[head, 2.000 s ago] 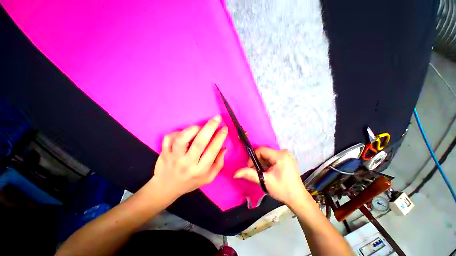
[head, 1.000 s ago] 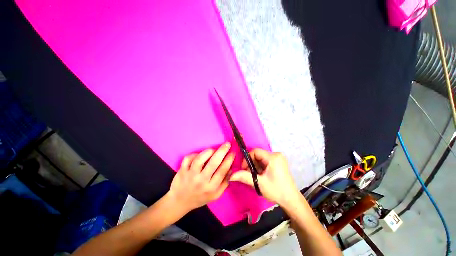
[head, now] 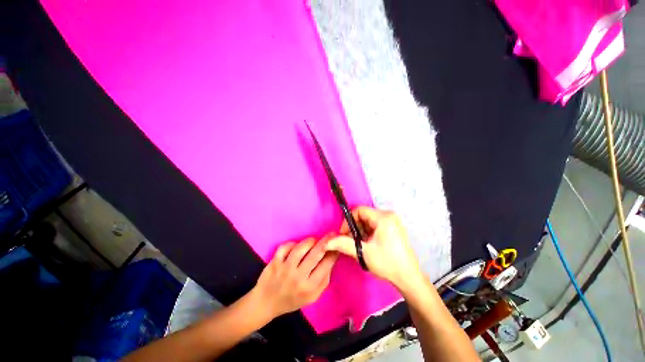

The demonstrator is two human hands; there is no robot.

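The pink fabric panel (head: 212, 106) lies flat on the black table cover, its near end wrinkled. A whitish interfacing sheet (head: 396, 134) shows along its right side. My right hand (head: 378, 247) holds the black tailor's shears (head: 332, 180) by the handles. The blades look closed and point away from me over the pink fabric. My left hand (head: 297, 276) rests on the pink fabric near its lower end, its fingertips close to my right thumb. Whether it pinches the fabric cannot be told.
Small scissors (head: 502, 263) with orange-yellow handles and a white roll (head: 503, 278) lie by the iron (head: 463, 277) at the lower right. A crumpled pink heap (head: 566, 42) is at the upper right. A ribbed duct (head: 608, 138) and blue baskets (head: 134, 304) are beyond the table.
The view has shifted, so more of the pink heap and duct shows. My left hand has moved down the fabric and closer to my right thumb. The shears stay in my right hand.
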